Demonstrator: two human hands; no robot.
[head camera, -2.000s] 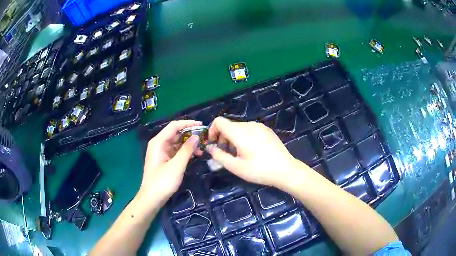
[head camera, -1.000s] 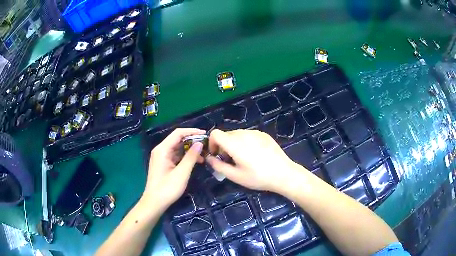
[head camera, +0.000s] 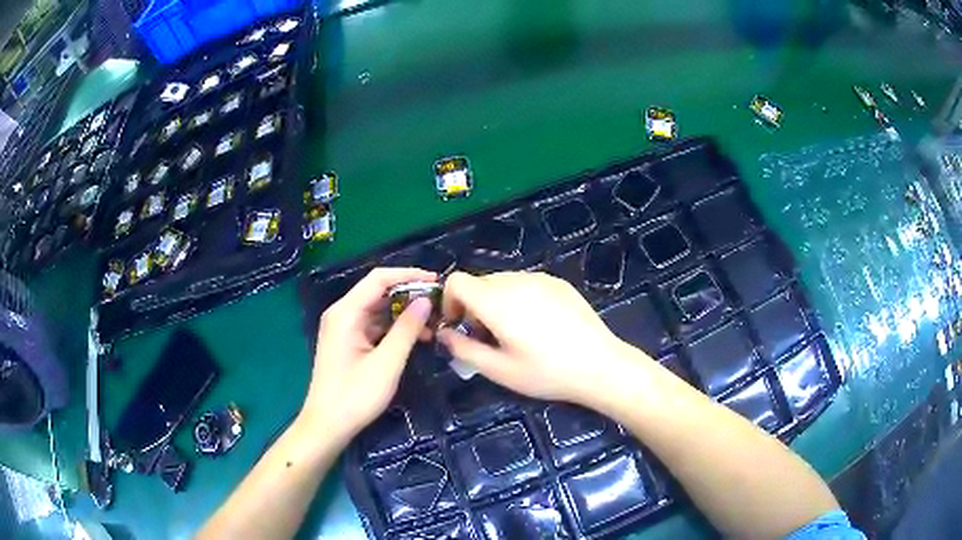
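Observation:
My left hand (head camera: 364, 343) is shut on a watch body (head camera: 401, 301), pinched between thumb and fingers above the near blister tray. The body has a silvery rim and yellow inside, and is tilted; much of it is hidden by the fingers. My right hand (head camera: 522, 332) touches the right side of the body and holds a small grey-white piece (head camera: 462, 367), which shows below its fingers; it may be a display module. The near black blister tray (head camera: 728, 343) lies under both hands, with dark square pieces (head camera: 665, 244) in some pockets.
A left blister tray (head camera: 285, 153) holds rows of watch bodies. Loose watch bodies (head camera: 454, 178) lie on the green mat (head camera: 506, 63). A blue bin (head camera: 195, 26) stands top left. A flat black rectangle (head camera: 169, 385) and small round parts (head camera: 216, 430) lie lower left. Clear plastic (head camera: 844, 232) is at right.
The loose watch bodies on the mat have shifted left and slightly down in the picture. Both hands sit slightly lower than two seconds ago and keep their holds.

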